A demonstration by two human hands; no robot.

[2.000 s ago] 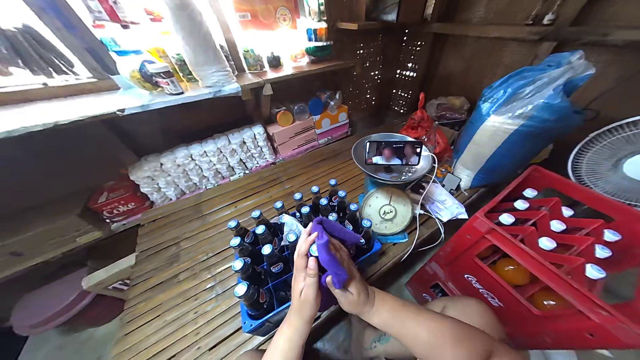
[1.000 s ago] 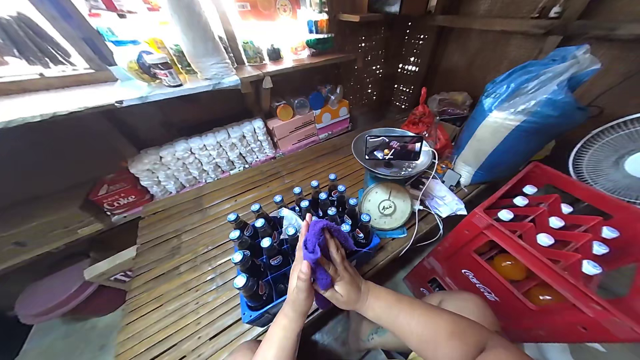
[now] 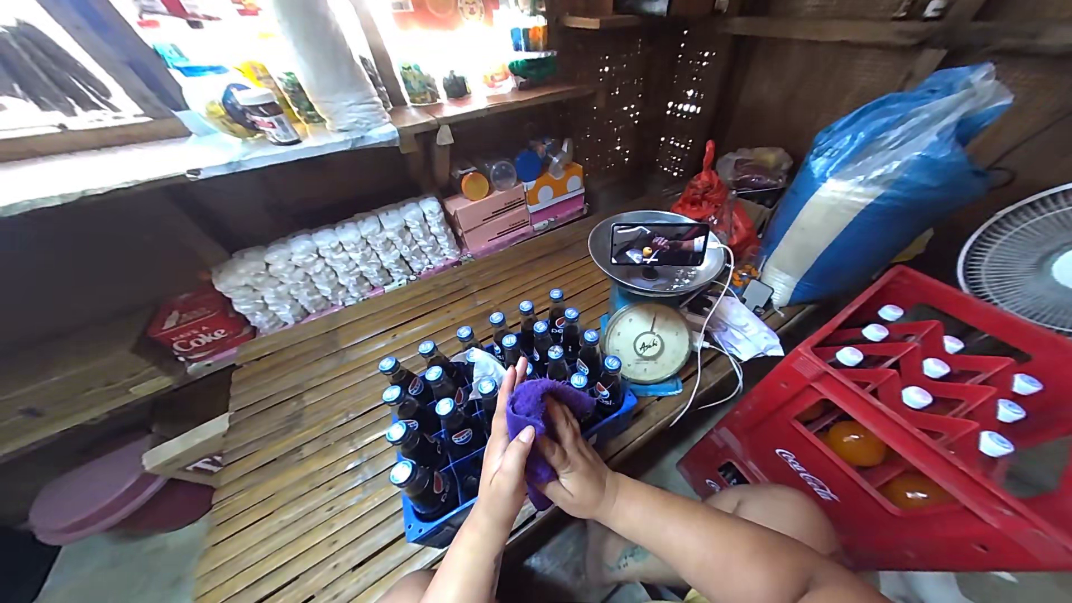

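A purple cloth (image 3: 540, 410) is pressed between my two hands over the near side of a blue plastic crate (image 3: 435, 529). My left hand (image 3: 507, 444) is upright with its fingers extended, its palm against the cloth. My right hand (image 3: 578, 469) holds the cloth from the other side, fingers bent over it. Capped Pepsi bottles (image 3: 427, 486) fill much of the crate, and a clear plastic wrapper (image 3: 486, 368) lies among them. Part of the crate is hidden behind my hands.
Behind the crate, a dial scale (image 3: 646, 342) carries a phone (image 3: 658, 244) in its pan, with a white cable (image 3: 712, 335) hanging down. A red Coca-Cola crate (image 3: 837, 486) stands right, near a blue-and-white sack (image 3: 879, 184) and a fan (image 3: 1026, 251). Wrapped white packs (image 3: 335, 264) line the slatted bamboo table (image 3: 293, 435).
The purple cloth has shifted and folded differently between my hands, which stay together over the crate's near side. The picture on the phone has changed.
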